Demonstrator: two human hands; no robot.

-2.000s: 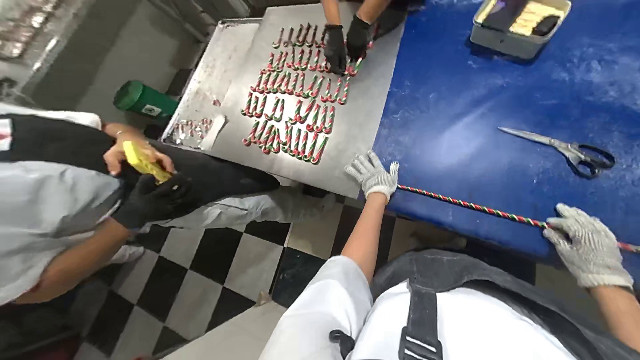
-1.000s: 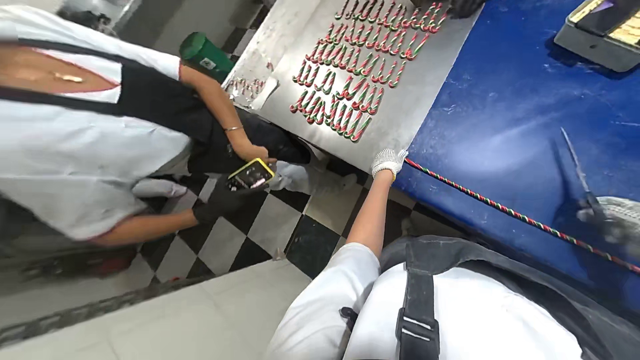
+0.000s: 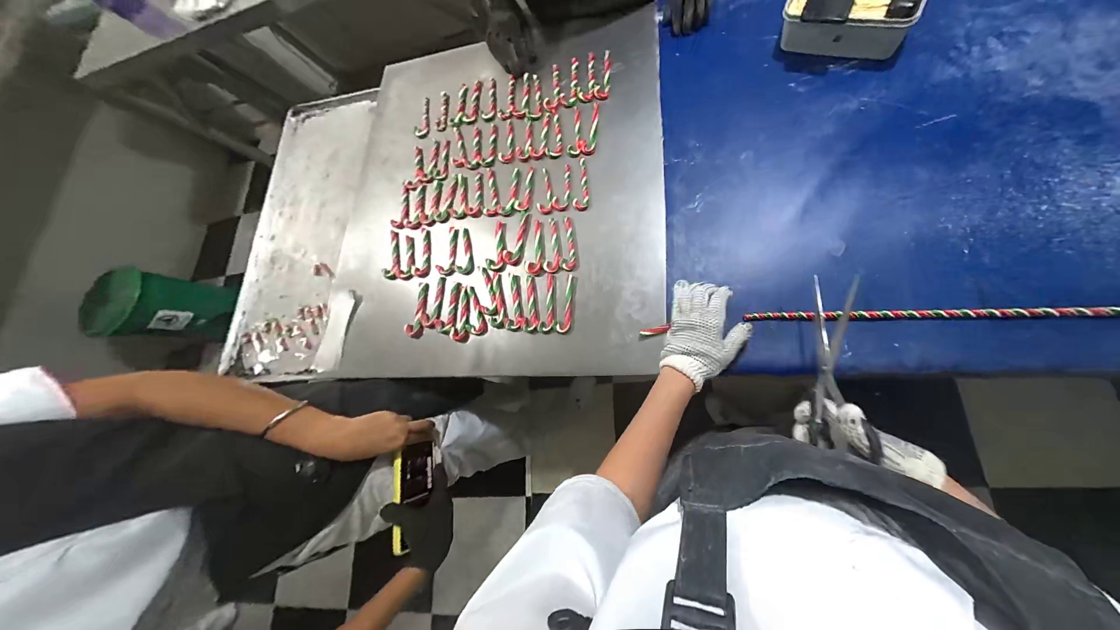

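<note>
My left hand (image 3: 703, 331), in a white knitted glove, lies flat with fingers spread near the seam of the metal sheet and the blue table. Under or beside it a short piece of striped candy (image 3: 654, 331) sticks out to the left. A long red, green and white twisted candy rope (image 3: 980, 312) runs from beside its thumb to the right edge of view. My right hand (image 3: 862, 437), also gloved, holds metal scissors (image 3: 826, 363) by the handles, their blades apart and across the rope. Several rows of small candy canes (image 3: 490, 192) lie left of my left hand.
The candy canes lie on a metal sheet (image 3: 612, 262) beside the blue table (image 3: 875, 192). A tray (image 3: 297, 192) with wrapped pieces is at left, near a green bin (image 3: 166, 302). A person holds a yellow-edged phone (image 3: 414, 490); dark-gloved hands (image 3: 510, 39) reach in above. A grey container (image 3: 844, 37) stands at back.
My right hand has gone from the rope to the scissors, which lay on the table, and now holds them at the rope. A short candy piece now shows left of my left hand.
</note>
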